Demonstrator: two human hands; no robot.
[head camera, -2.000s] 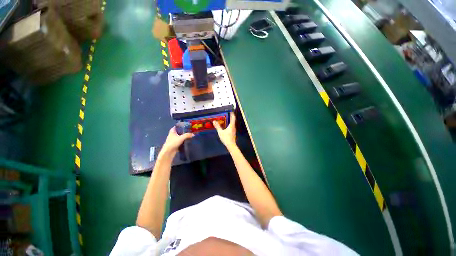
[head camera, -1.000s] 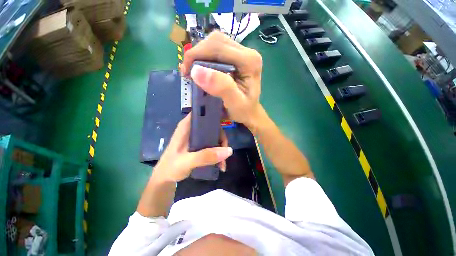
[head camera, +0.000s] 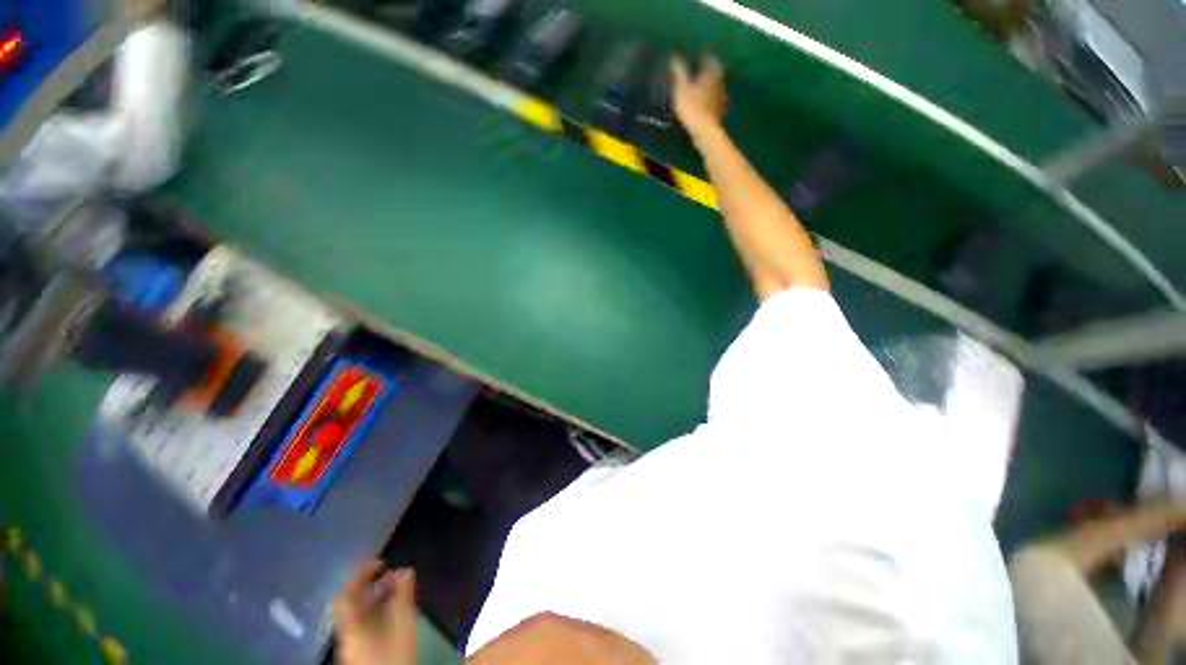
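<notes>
My right hand reaches over the green conveyor, fingers apart, beside a blurred dark plastic housing; I see nothing held in it. My left hand is low at the left, near the bench's front edge, fingers loosely bent and apart, with nothing seen in it. The orange-brown and black fixture stands on the perforated plate, with a blurred dark oblong part at it. The blue machine base with its red label is in front of the plate.
More dark housings lie on the conveyor beyond the yellow-black tape. A clear plastic bag is beside my right shoulder. Another person's arm shows at the lower right. A blurred white shape is at the upper left.
Both hands have left the dark housing they held up a second ago. My right hand has moved out over the conveyor, my left hand down. The view has turned to the right.
</notes>
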